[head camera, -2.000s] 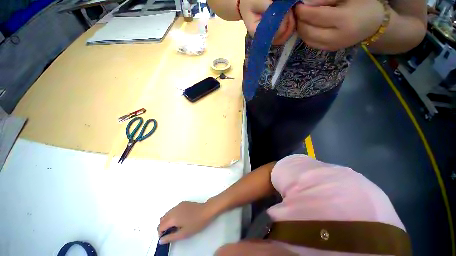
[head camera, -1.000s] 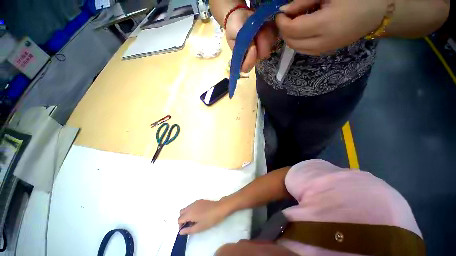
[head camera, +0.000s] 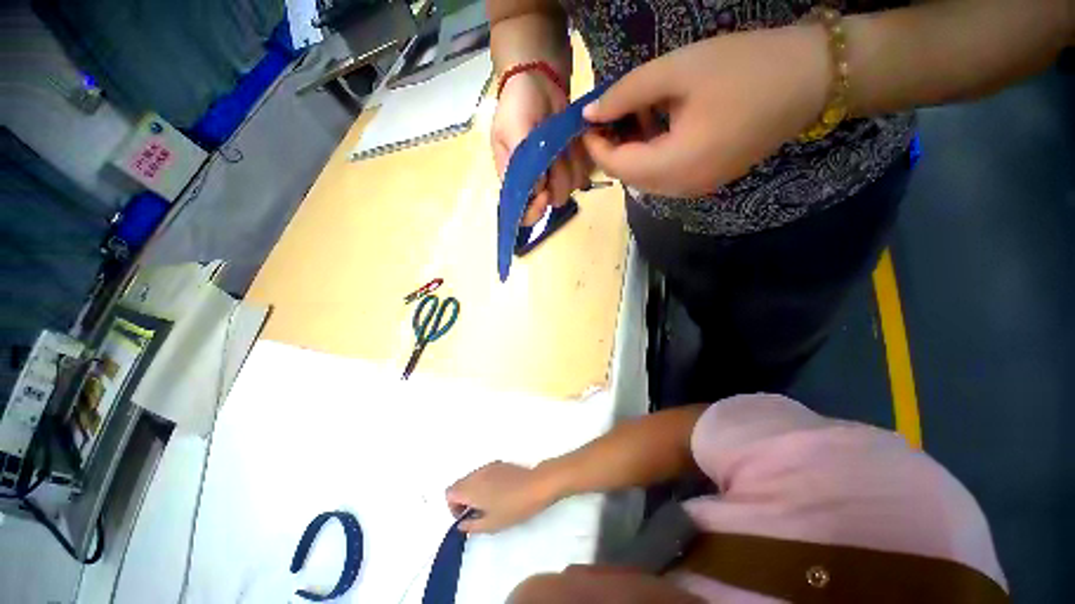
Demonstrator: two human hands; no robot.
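My right hand reaches over the white table from the right and pinches the upper end of a dark navy band, which runs down out of the picture. A blurred strip of skin shows at the bottom edge; my left hand cannot be made out. A curved navy band with light dots lies on the white surface to the left. A person standing at the table holds up a blue dotted band in both hands, one end hanging down.
Green-handled scissors and small red snips lie on the tan board. A black phone lies partly behind the held band. A paper pad is at the far end. Papers and equipment stand at left.
The view has swung, moving the table things rightward in the picture. More of the curved band shows. The person's blue band hangs lower, before the phone. My right hand keeps its pinch.
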